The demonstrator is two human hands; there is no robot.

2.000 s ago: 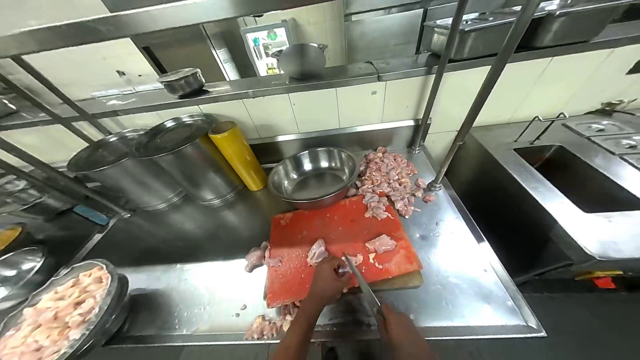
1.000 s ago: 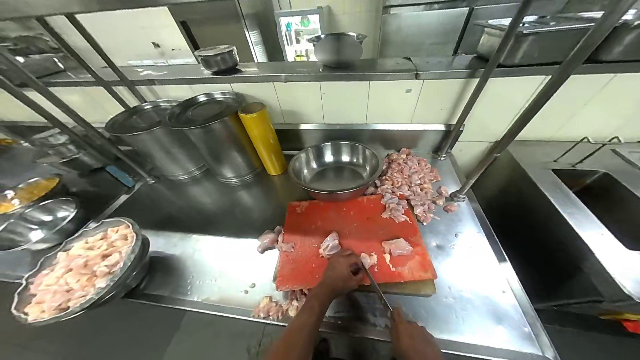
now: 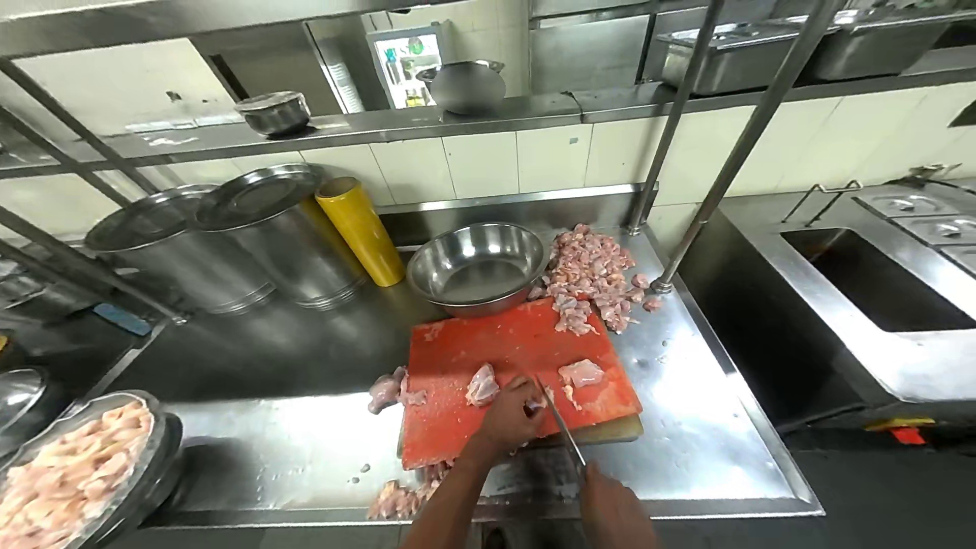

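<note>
My right hand (image 3: 610, 499) grips a knife (image 3: 563, 427), its blade angled over the front of a red cutting board (image 3: 488, 343). My left hand (image 3: 515, 412) is closed on a small piece of raw meat (image 3: 538, 401) beside the blade, partly hidden by the fingers. One raw meat piece (image 3: 482, 385) lies just left of that hand, another (image 3: 582, 374) to the right of the knife. Cut meat is heaped (image 3: 591, 267) at the board's back right corner, next to an empty steel bowl (image 3: 479, 267). More scraps (image 3: 396, 499) lie at the board's front left.
A bowl of pale cut meat (image 3: 72, 465) stands at the front left. Lidded steel pots (image 3: 282, 236) and a yellow cylinder (image 3: 362, 232) stand at the back left. Metal posts (image 3: 743, 145) rise at the back right, near a counter with a rectangular opening (image 3: 877, 278). A shelf (image 3: 526, 113) runs behind.
Both hands stay at the front of the board, the left on meat and the right on the knife. The view has shifted somewhat between frames.
</note>
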